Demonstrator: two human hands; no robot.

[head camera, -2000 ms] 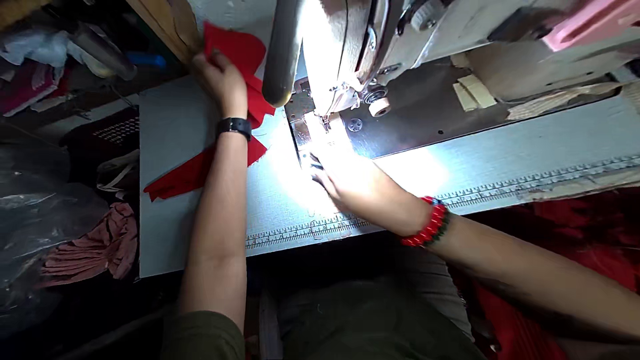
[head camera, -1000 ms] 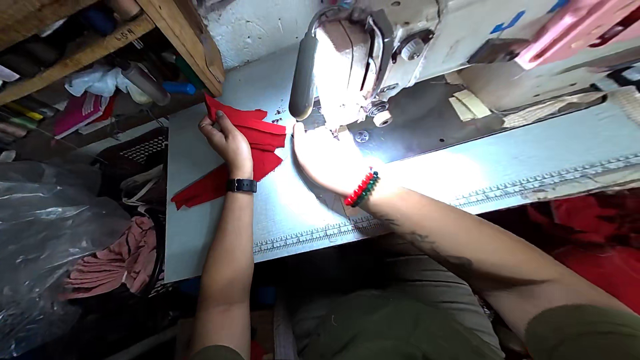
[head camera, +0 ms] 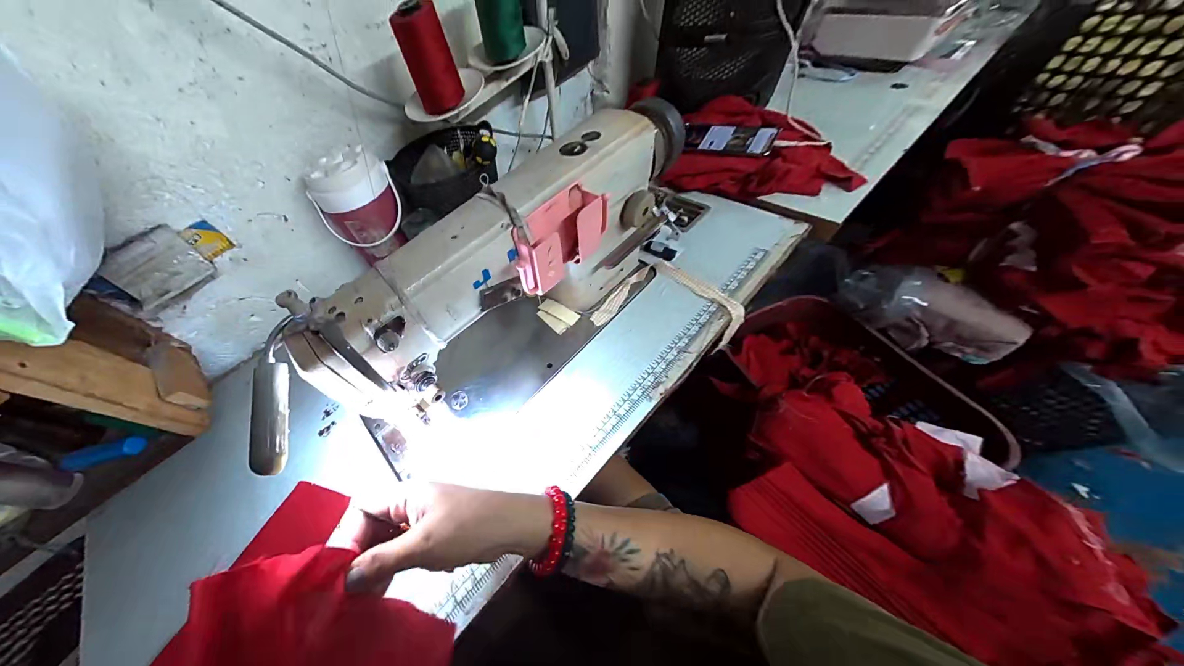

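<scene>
My right hand (head camera: 439, 527), with a red and dark green beaded bracelet, pinches the edge of red fabric (head camera: 305, 601) at the near left of the sewing table (head camera: 148, 527). The fabric lies partly on the table and runs out of view below. Just beyond the hand stands an industrial sewing machine (head camera: 472, 240); bright light washes out its needle area. A pink plastic holder (head camera: 560, 240) is fixed to the machine. My left hand is not visible. Behind my right forearm a piece of bare skin shows, and I cannot tell which limb it is.
Red garments (head camera: 832, 444) fill a basket (head camera: 1004, 439) on the right, with more red cloth (head camera: 1064, 240) beyond. A phone (head camera: 731, 139) rests on red cloth behind the machine. Red thread (head camera: 427, 60) stands by the wall. A wooden shelf (head camera: 102, 384) borders the left.
The view has swung far to the right. My right hand has left the needle area and now holds red fabric, which my left hand held earlier. My left hand has gone out of sight.
</scene>
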